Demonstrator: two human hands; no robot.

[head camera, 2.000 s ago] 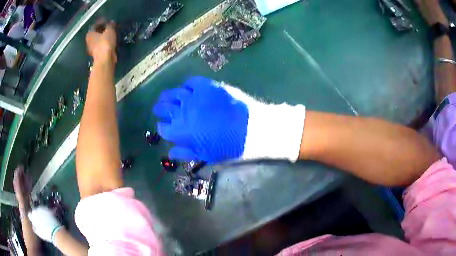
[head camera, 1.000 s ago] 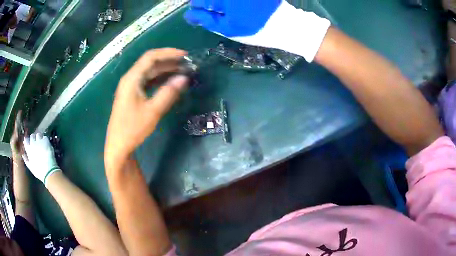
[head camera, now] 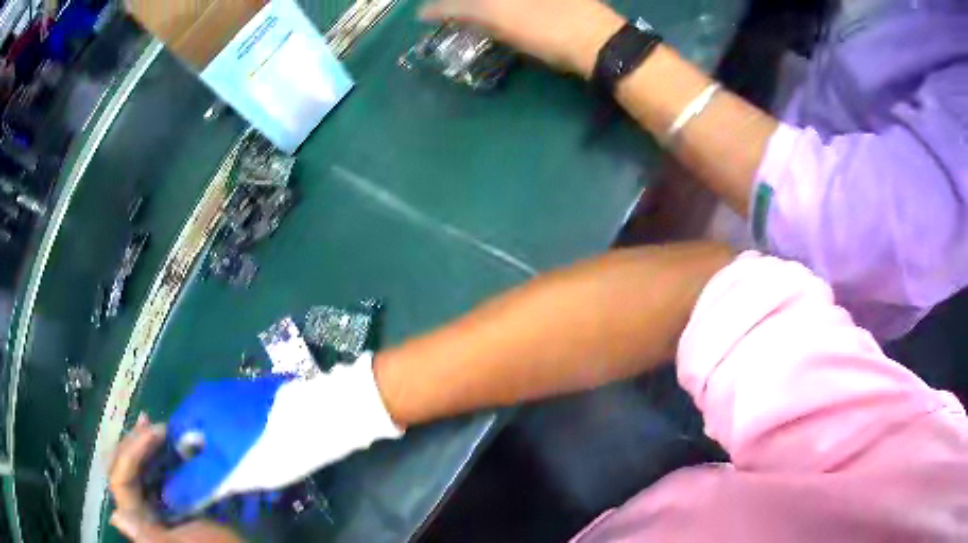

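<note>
My right hand (head camera: 228,430), in a glove with blue palm and white cuff, is at the lower left. My bare left hand (head camera: 133,488) meets it at the left edge of the bench, its fingers curled round a small dark part (head camera: 159,467), mostly hidden and blurred. Whether the gloved fingers also grip it cannot be told. A greenish circuit board (head camera: 340,329) and a paler board (head camera: 287,348) lie just beyond the glove's cuff. Small dark wired bits (head camera: 303,501) lie below the glove, partly hidden by it.
A board pile (head camera: 255,202) lies against the pale rail (head camera: 175,270). A pale blue sheet (head camera: 278,80) and brown carton (head camera: 186,27) stand at the rail. More boards (head camera: 130,270) lie beyond it. Another person's hand (head camera: 520,21) is over parts (head camera: 465,53) at the top.
The view has swung right. My gloved hand has come down from the upper bench and met my bare left hand. The sheet, carton and neighbour's arm now show.
</note>
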